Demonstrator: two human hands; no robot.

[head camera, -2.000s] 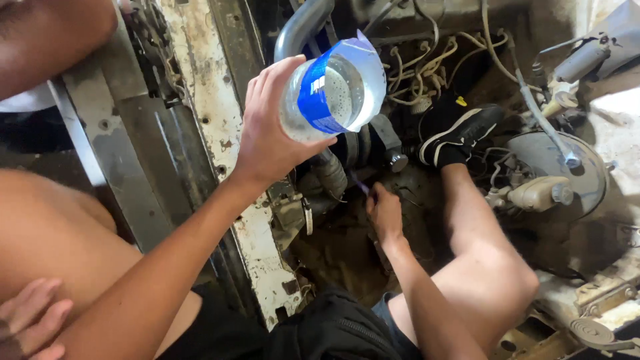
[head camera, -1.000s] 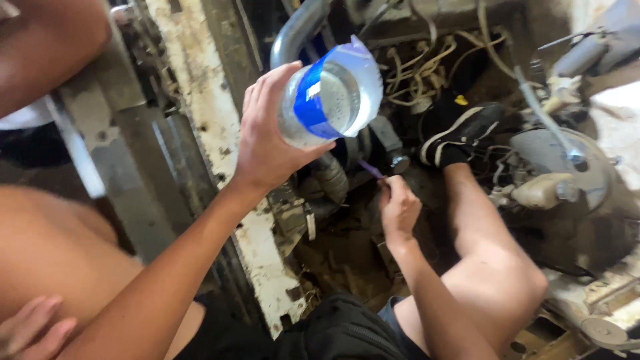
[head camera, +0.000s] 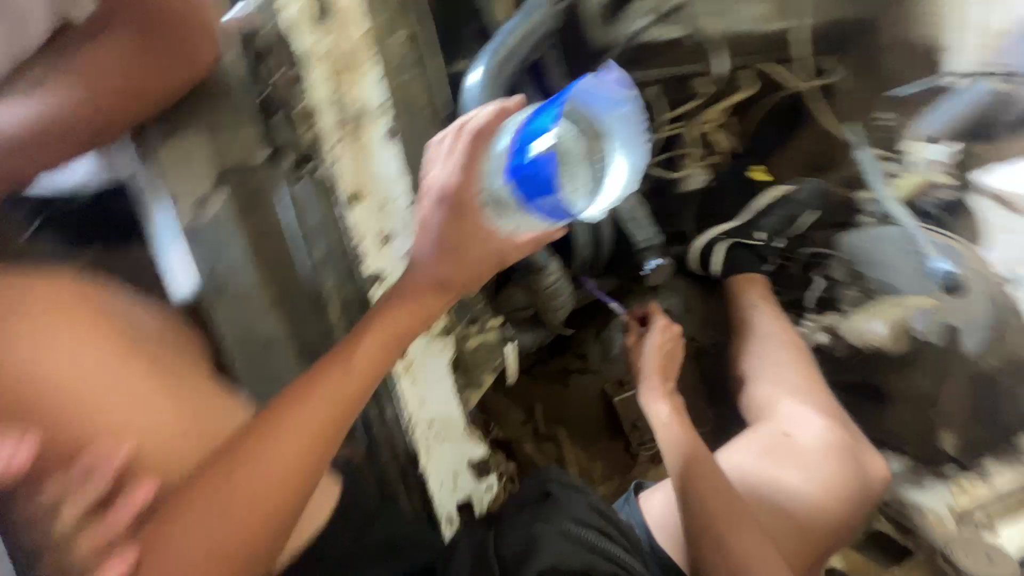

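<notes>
My left hand (head camera: 464, 200) grips a cut-open clear plastic bottle (head camera: 552, 160) with a blue label, its open end tilted to the upper right. What the bottle holds is too blurred to tell. Lower down, my right hand (head camera: 658, 348) pinches a thin purple-handled tool (head camera: 604, 298), perhaps a brush. The tool's far end lies near a ribbed hose or boot (head camera: 548, 288) among grimy engine parts; whether it touches anything cannot be told.
A rusty, pale-painted metal rail (head camera: 432, 400) runs beside my left arm. My shoe (head camera: 760, 228) rests among wires (head camera: 704, 120) and engine parts. Another person's arm (head camera: 104, 80) is at the upper left, and a blurred hand (head camera: 96, 504) at the lower left.
My right hand with the purple-handled tool has moved slightly away from the engine parts since two seconds ago. My left hand still holds the bottle.
</notes>
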